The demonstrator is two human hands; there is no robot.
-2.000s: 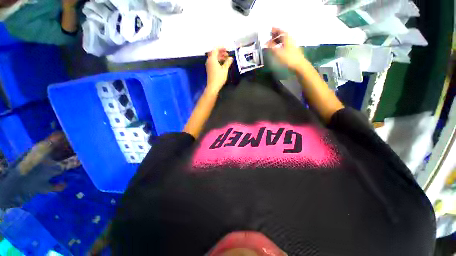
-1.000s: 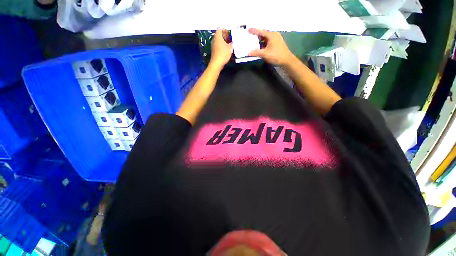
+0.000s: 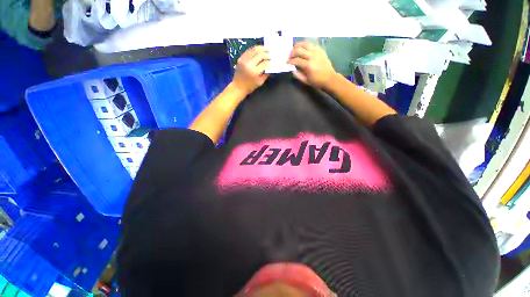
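A small white carton [image 3: 279, 51] is held upright between my two hands at the bench edge, with a white face towards me. My left hand [image 3: 252, 68] grips its left side and my right hand [image 3: 311, 62] grips its right side, fingers bent against it. Whether its flaps are fully closed cannot be told. A blue tote [image 3: 68, 134] stands to my left with a row of finished cartons [image 3: 110, 110] inside.
Open cartons [image 3: 372, 72] with white flaps pile at the bench's right edge. White bags [image 3: 96, 20] with dark units lie at the back left on the white sheet [image 3: 232, 20]. A coworker's arm [image 3: 42, 14] shows at the upper left. More blue totes stand at the lower left.
Two seconds ago the carton was open with its inside showing; now a white face shows. Since one second ago both hands have shifted their grip to its sides.
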